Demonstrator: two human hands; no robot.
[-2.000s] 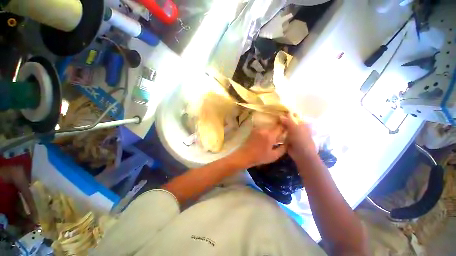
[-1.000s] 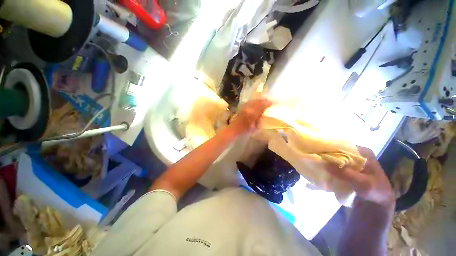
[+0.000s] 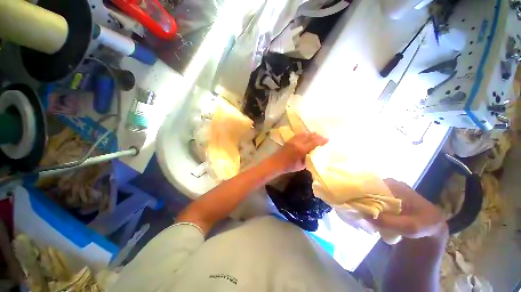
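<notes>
A bunch of cream fabric pieces (image 3: 357, 185) lies across the front of the white table, partly washed out by glare. My right hand (image 3: 414, 214) grips its right end, where folded edges show. My left hand (image 3: 303, 149) is closed on its left end beside the trough. Another cream fabric piece (image 3: 227, 137) lies in the white trough (image 3: 171, 165). Small scraps lie near it.
A black plastic bag (image 3: 297, 199) sits below the fabric. A screwdriver (image 3: 394, 63) lies near the sewing machine (image 3: 474, 63). A chair back (image 3: 465, 202) is at right. Thread cones (image 3: 34, 23) and a red tool (image 3: 151, 17) are at upper left.
My hands have moved apart from their place together over the trough edge. The fabric bunch now spans between them on the table, my right hand farther right.
</notes>
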